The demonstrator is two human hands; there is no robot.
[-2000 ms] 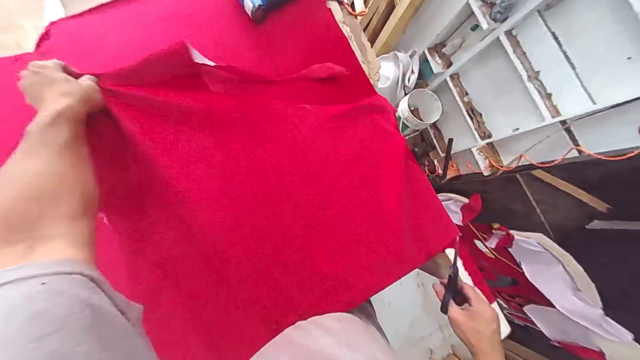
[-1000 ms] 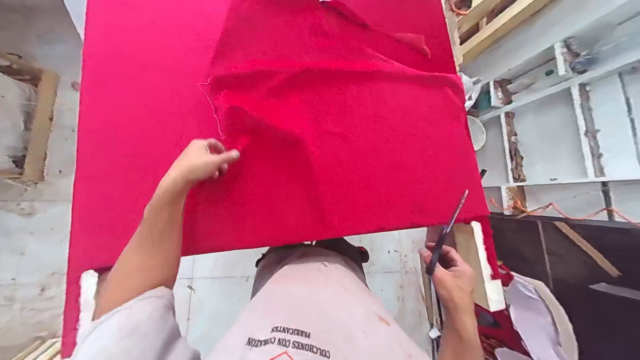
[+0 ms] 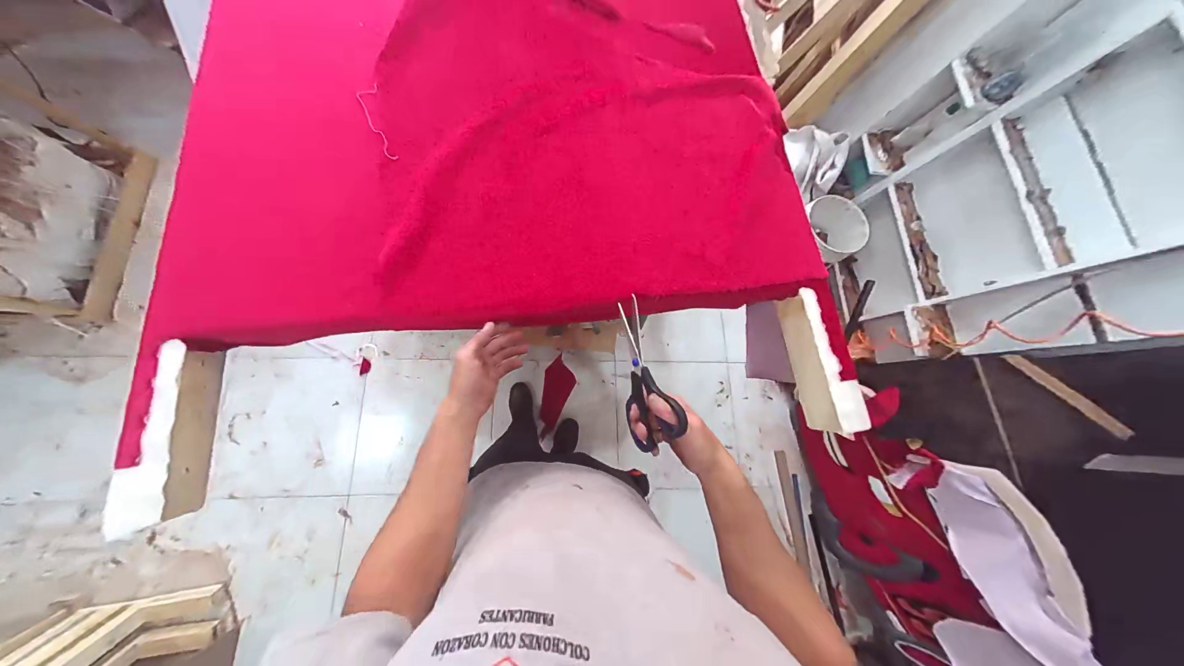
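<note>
Red fabric [image 3: 573, 194] lies over a wide padded piece, with folds on its right half and a loose thread [image 3: 373, 120] left of them. White padding and bare wood show at the piece's two front ends. My right hand [image 3: 671, 425] holds black-handled scissors [image 3: 636, 370] by the finger loops. Their blades are slightly apart and point at the fabric's front edge. My left hand [image 3: 486, 365] is just below that edge, fingers apart; whether it touches the fabric cannot be told. A small red scrap [image 3: 557, 388] is on the floor near my shoes.
Wooden frame parts [image 3: 139, 629] lie at the lower left, and a wood-edged frame [image 3: 120, 240] stands at the left. On the right are a white bucket [image 3: 839, 227], a white slatted frame [image 3: 1008, 185], an orange cord [image 3: 1045, 328] and a heap of red and white scraps [image 3: 888, 527].
My left hand has let go of the lifted fabric and moved down to the front edge. The fabric now lies lower. The scissors have come inward from the right corner, their blades now parted.
</note>
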